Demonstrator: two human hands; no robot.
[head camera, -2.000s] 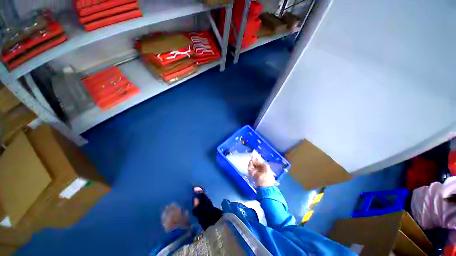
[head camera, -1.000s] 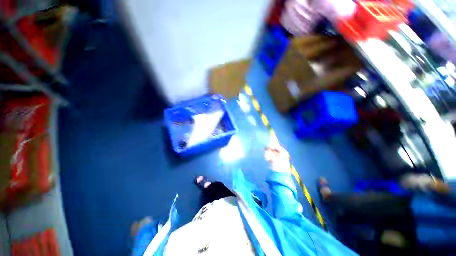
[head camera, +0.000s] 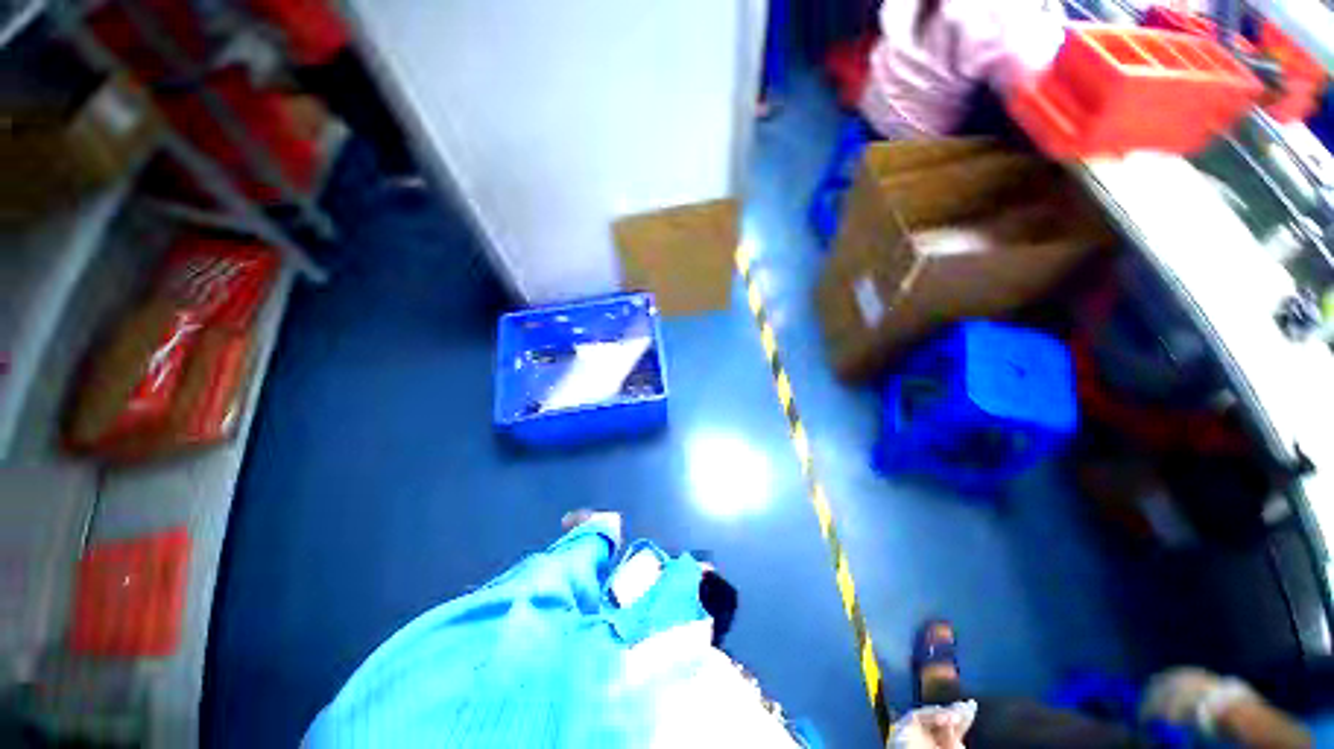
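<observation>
A blue plastic crate (head camera: 581, 435) stands on the floor in front of me, with a white sheet-like item and small dark bits inside. My left hand (head camera: 593, 520) shows small and blurred at the end of the blue sleeve, below the crate and apart from it in the view. Its fingers cannot be made out. A hand that looks like my right hand (head camera: 933, 724) is at the bottom edge, cut off and blurred. I see no thing in either hand, but their grip is unclear.
Yellow-black tape (head camera: 803, 446) runs along the blue floor. Right of it are an open carton (head camera: 914, 300), a blue stool (head camera: 1021, 373), a seated person's leg and gloved hand, and a bench with orange-red trays (head camera: 1156, 95). Shelving (head camera: 220, 527) stands left, a white panel (head camera: 571, 132) ahead.
The view has turned right, away from the shelves. My right hand has left the crate and dropped to the bottom edge. My left hand has come forward. The crate appears left of centre.
</observation>
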